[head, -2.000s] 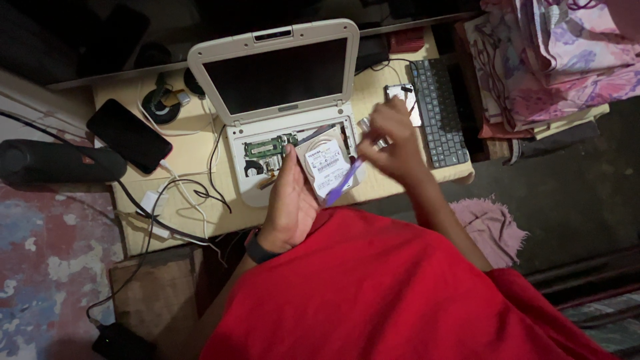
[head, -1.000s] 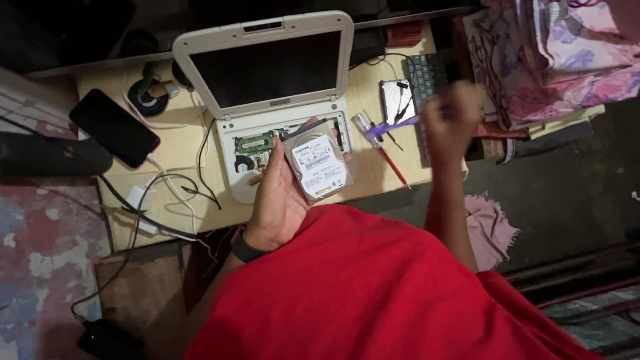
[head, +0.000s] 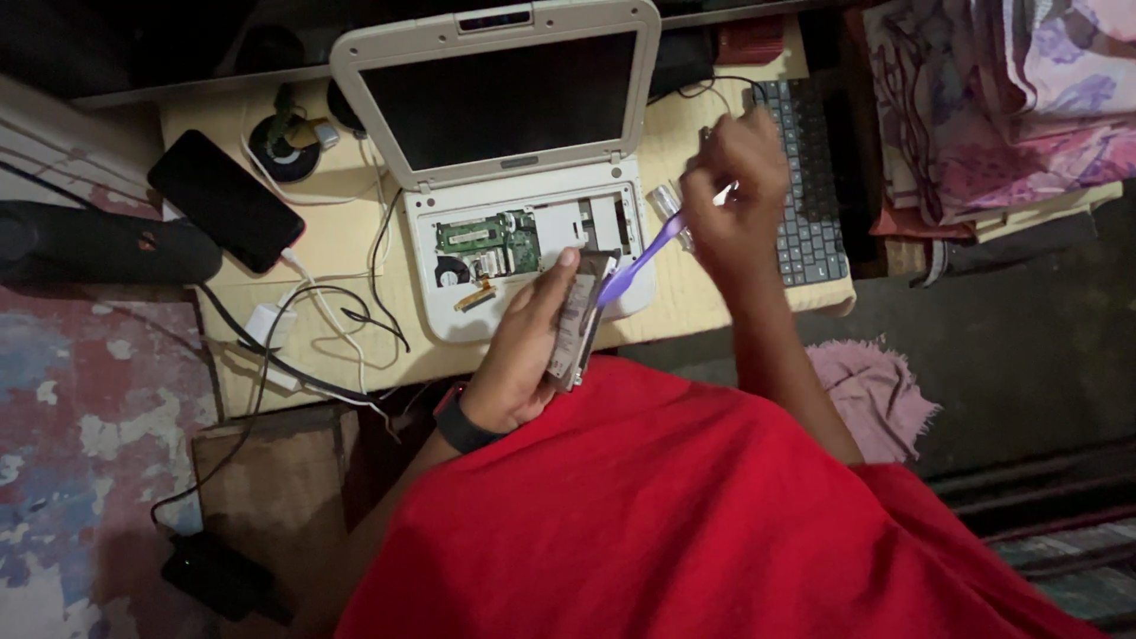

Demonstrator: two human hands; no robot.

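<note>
My left hand (head: 519, 351) grips a hard disk drive (head: 577, 324) by its sides, tilted so that an edge faces right. In my right hand (head: 737, 191) is a purple brush or toothbrush (head: 641, 262); its far end meets the upper right edge of the drive, and its bristles cannot be made out. Behind them stands a white laptop (head: 426, 311) with a raised dark screen (head: 506, 98). Its keyboard area is uncovered, showing a green circuit board (head: 484, 238), a small fan (head: 451, 272) and an orange ribbon connector (head: 475, 297).
Right of the laptop lie a detached black keyboard (head: 812, 213) and a clear plastic item (head: 666, 202), partly behind my right hand. Left are a phone (head: 226, 200), a black roll (head: 284, 151), tangled cables (head: 337, 311) and a black cylindrical speaker (head: 106, 244). Folded cloth (head: 985, 115) is at the right.
The drive, label facing up one second ago, is now tilted in my left hand. My right hand has brought the purple tool back to the drive's edge.
</note>
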